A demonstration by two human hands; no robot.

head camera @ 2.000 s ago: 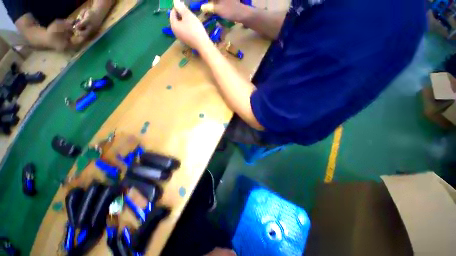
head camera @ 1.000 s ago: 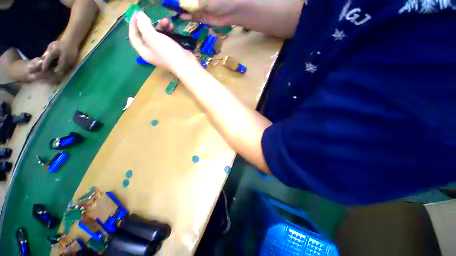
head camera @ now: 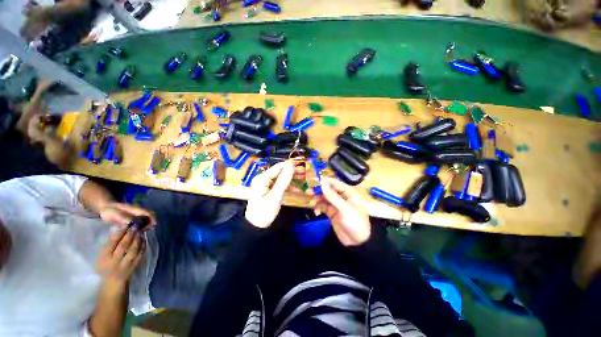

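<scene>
My left hand [head camera: 269, 195] and my right hand [head camera: 346, 212] are raised over the bench's front edge, at the picture's middle. Between their fingertips is a small battery-and-board subassembly [head camera: 317, 174] with a blue cell and thin orange-red wires. My left fingers pinch at the wires; my right fingers are at the lower end of the blue cell. The fingers and blur hide part of it. Closed-looking black housings [head camera: 348, 164] lie just behind my hands, with a blue battery [head camera: 386, 196] to the right.
Subassemblies with tan blocks [head camera: 219, 172] and more black housings [head camera: 507, 183] lie on the wood-look bench [head camera: 553, 158]. Part-filled housings lie on the green conveyor belt [head camera: 316, 49] behind. A person in white [head camera: 49, 257] sits at left holding a dark housing.
The view has swung from the neighbouring worker and floor to the bench straight ahead. Both my hands now show, holding a wired piece; at most part of one hand showed at the lower edge before.
</scene>
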